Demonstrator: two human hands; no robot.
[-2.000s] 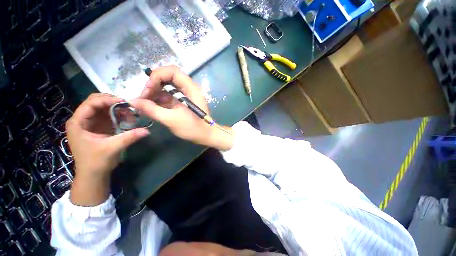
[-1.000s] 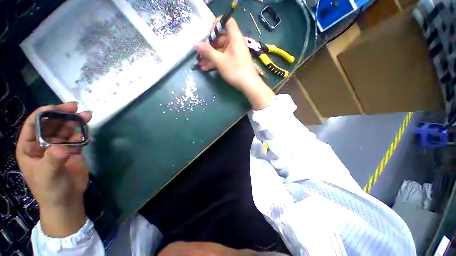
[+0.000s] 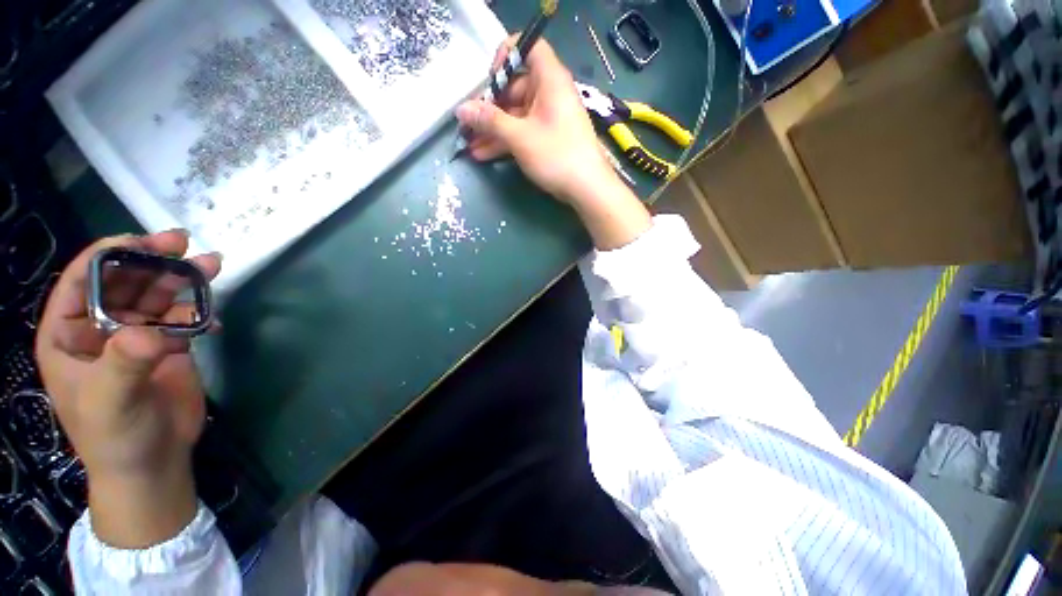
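My left hand holds a silver rounded-rectangle watch case frame by its edges, left of the parts tray, with its opening facing up toward me. My right hand holds a black-and-white striped pick-up pen. The pen's thin tip points down at the mat beside the tray's right edge, just above a scatter of small white pieces. I cannot tell whether the tip touches a piece. The white parts tray holds grey specks in its larger section and darker specks in its smaller one.
Yellow-and-black pliers, a thin rod and a spare frame lie beyond my right hand. A slim tool lies partly hidden behind that hand. A blue box and clear hose are at upper right. Black blister trays fill the left. Cardboard boxes stand right.
Since two seconds ago, my hands have parted: the left moved left with the frame, the right moved up and right with the pen. Over the last second both hardly moved.
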